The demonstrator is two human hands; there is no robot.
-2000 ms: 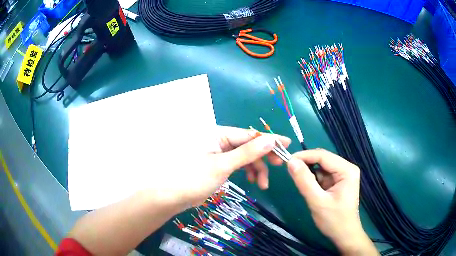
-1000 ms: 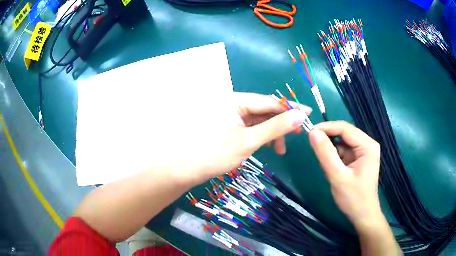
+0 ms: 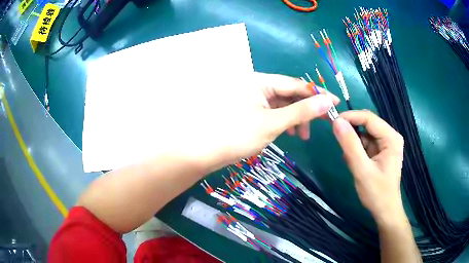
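Note:
My left hand (image 3: 288, 105) pinches the coloured cores of a cable end (image 3: 320, 85) between thumb and fingers; orange ferrules with metal tips stick out past the fingertips. My right hand (image 3: 373, 154) holds the same cable end just to the right, where white sleeves (image 3: 332, 111) show between the two hands. Another cable end with a white sleeve (image 3: 342, 86) and fanned cores lies just beyond my hands. A bundle of marked cable ends (image 3: 257, 187) lies on the near side, below my left hand.
A blank white paper sheet (image 3: 164, 97) lies left of my hands. A large cable bundle (image 3: 393, 97) runs down the right, another (image 3: 452, 32) at far right. A steel strip (image 3: 198, 210) lies under the near bundle. The heat gun (image 3: 105, 18), yellow sign (image 3: 44, 25) and orange scissors handle (image 3: 303, 6) are far off.
The view has shifted, so the bench things sit higher and further right in the picture. Both hands keep hold of the same cable end, with little change in grip.

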